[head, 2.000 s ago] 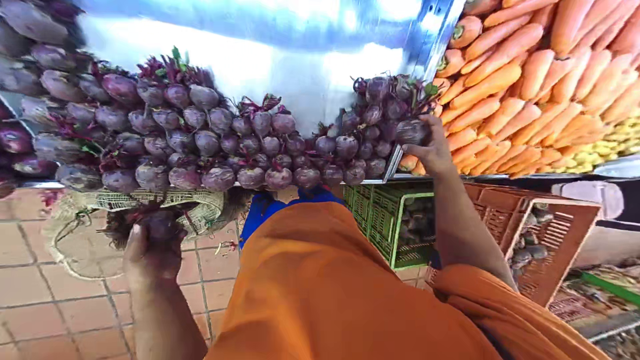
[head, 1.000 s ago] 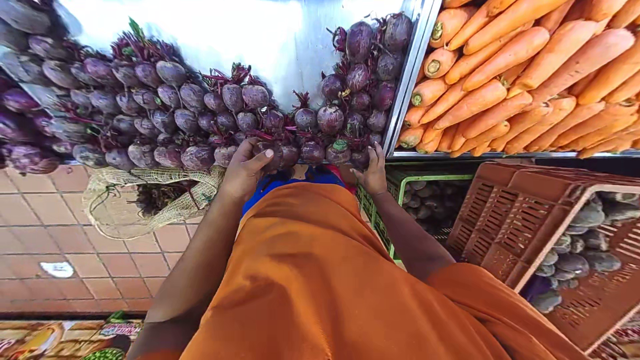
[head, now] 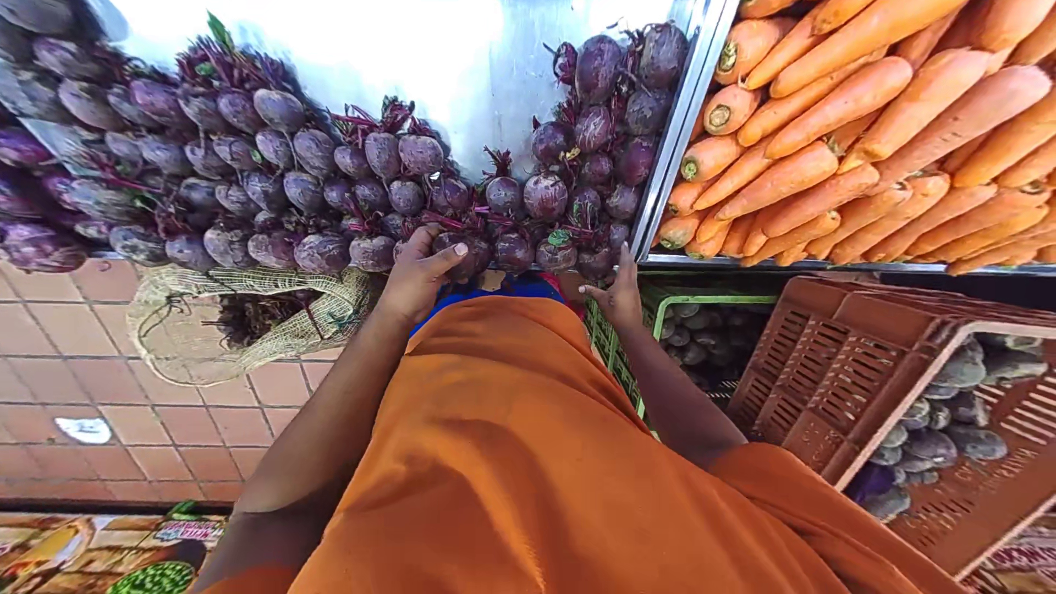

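Observation:
Rows of purple beetroots (head: pixel 304 191) with trimmed red stems lie stacked on a metal display shelf (head: pixel 536 58), against its front edge. My left hand (head: pixel 429 268) rests at the front row, fingers over a beetroot (head: pixel 469 257) near the middle; whether it grips it is not clear. My right hand (head: pixel 612 285) is spread at the front right corner, its fingertips by the last beetroots (head: pixel 596 262), with nothing held in it. The beetroots at the right (head: pixel 596 128) stand in a taller pile along the metal divider (head: pixel 689 107).
Carrots (head: pixel 841 107) fill the bay right of the divider. Below stand a green crate (head: pixel 660 330) and a tilted reddish-brown crate (head: pixel 833 371), both with dark round produce. An open mesh sack (head: pixel 247 363) with dark trimmings sits on the tiled floor (head: pixel 190 421) at left.
My left hand has come from above the mesh sack, where it held a dark bunch, to the front row. My right hand has moved down from the top of the right pile to its front corner.

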